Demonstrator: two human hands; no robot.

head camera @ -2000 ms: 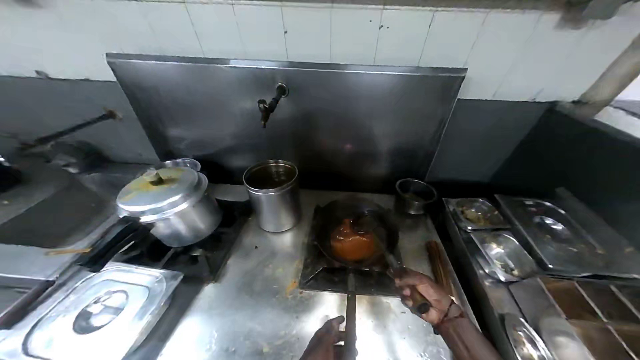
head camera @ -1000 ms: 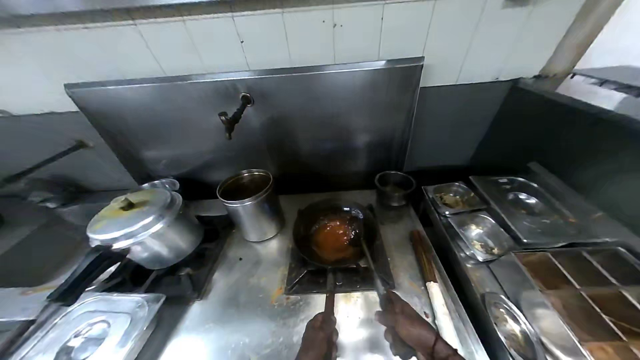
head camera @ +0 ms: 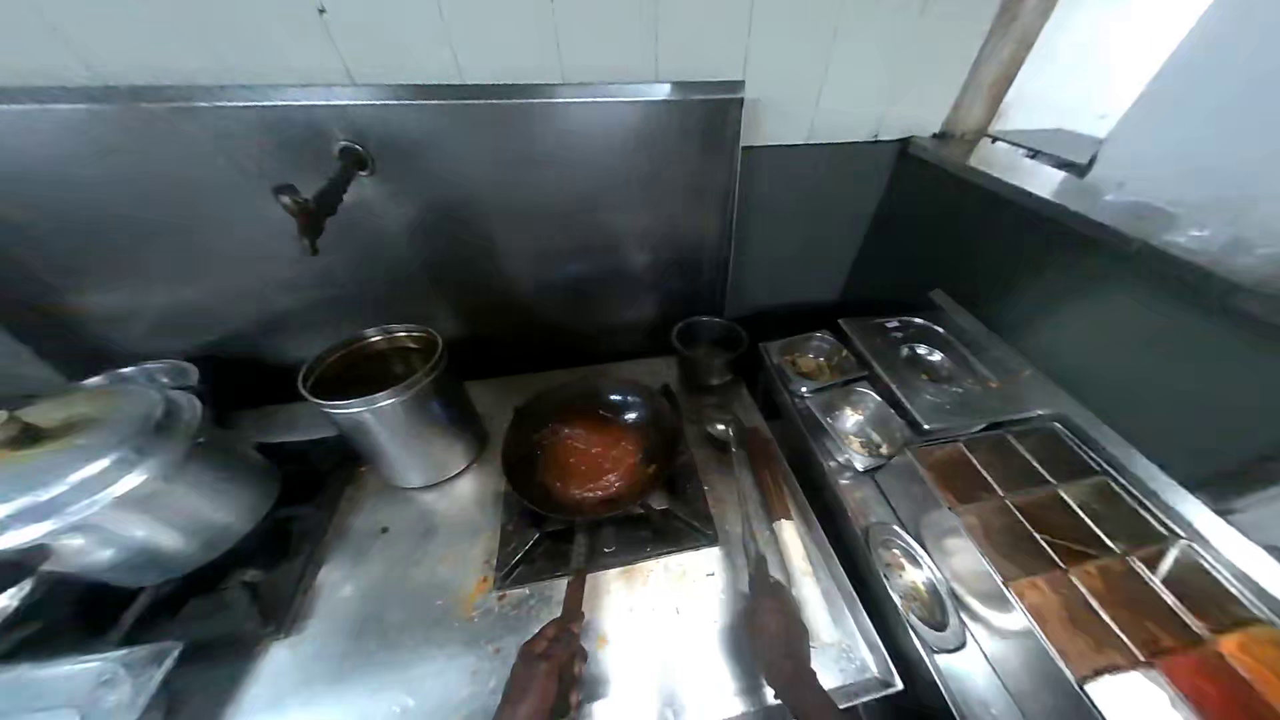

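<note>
A dark wok [head camera: 520, 470] holding red-brown sauce [head camera: 592, 462] rests on a gas burner [head camera: 650, 540]. My left hand [head camera: 552, 655] grips the wok's handle [head camera: 576, 585] near its lower end. In my right hand [head camera: 776, 630] is a long metal ladle [head camera: 745, 490]. Its bowl is right of the wok, just in front of a small dark metal pot [head camera: 709, 352], not in the sauce. A wooden-handled tool [head camera: 768, 470] with a pale section lies beside the ladle, on its right. The right hand is slightly blurred.
Left of the wok stands a tall steel container [head camera: 410, 430], and farther left a large lidded aluminium pressure cooker [head camera: 150, 500]. A tap [head camera: 322, 200] juts from the steel backsplash. On the right are small steel trays [head camera: 858, 425], a steel lid [head camera: 935, 375] and a compartmented spice box [head camera: 1080, 545].
My right hand has moved the ladle out of the wok to its right side. My left hand, near the handle two seconds ago, now grips it. The view has shifted.
</note>
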